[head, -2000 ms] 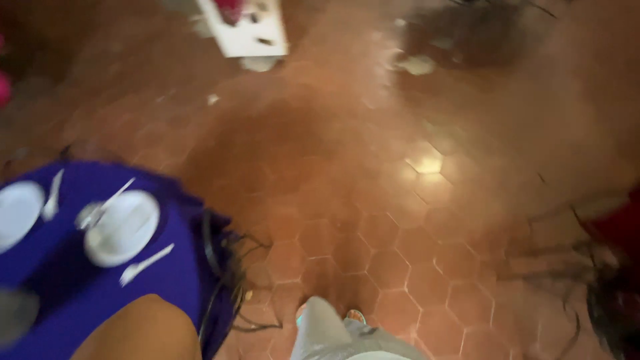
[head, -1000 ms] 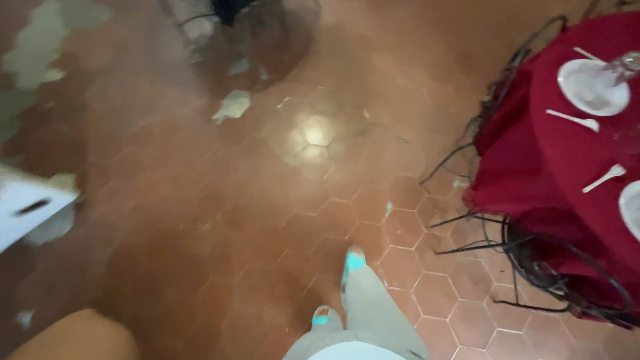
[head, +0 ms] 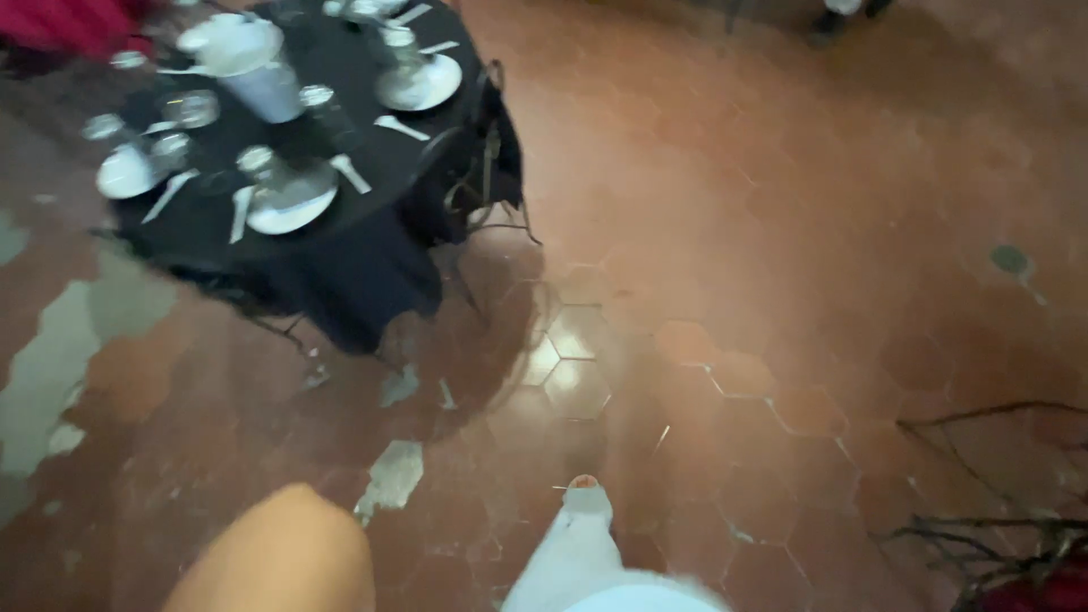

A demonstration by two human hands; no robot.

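Neither of my hands shows in the head view; only a bent bare elbow or forearm is seen at the bottom left. Ahead on the left stands a round table with a dark tablecloth. On it are white plates, clear glasses, some standing on plates, and white napkins or cutlery beside them. A white bucket-like container stands near the table's middle. My leg in light trousers and one foot show at the bottom. Blur hides finer detail.
Dark metal chairs stand against the table. More chair metalwork is at the lower right, near red cloth. Red cloth also shows at top left. The hexagonal-tile floor has pale patches. Someone's feet are at the top.
The view has moved on across the floor. The red-covered table seen at right a second ago has left that spot, and a dark-covered table is now at left.
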